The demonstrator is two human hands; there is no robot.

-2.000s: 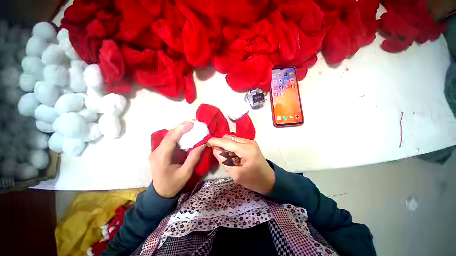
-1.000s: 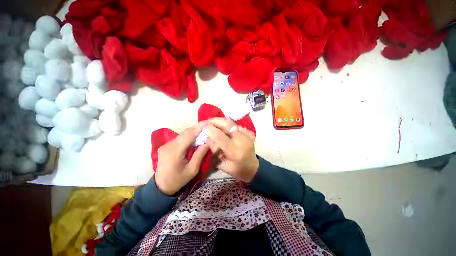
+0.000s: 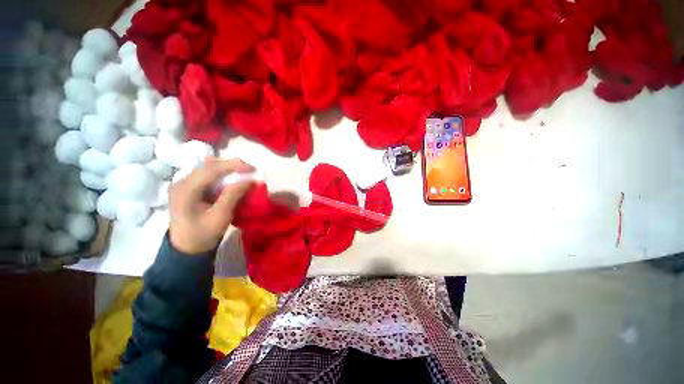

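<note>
My left hand (image 3: pixel 201 208) is at the left of the work, its fingers closed on a white pompom (image 3: pixel 238 178) with a red plush piece (image 3: pixel 274 255) attached or held with it; the fingers hide most of the pompom. The red piece hangs to the right and down over the table's front edge. More red plush (image 3: pixel 330 184) lies beside it. A pale double thread (image 3: pixel 349 207) runs across the red plush towards the right. A small white thing (image 3: pixel 370 181) lies near the plush. My right hand is out of the picture. No needle can be made out.
A phone (image 3: pixel 446 161) with a lit orange screen lies beside a small metallic object (image 3: pixel 399 159). A heap of red plush (image 3: pixel 420 67) lines the far side. White pompoms (image 3: pixel 129 184) cluster at left. A red thread scrap (image 3: pixel 619 219) lies at right. A yellow bag (image 3: pixel 244 304) is below the table.
My left hand has moved left with the pompom and red piece, stretching the plush out. My right hand has left the work and the picture. The pale thread now shows.
</note>
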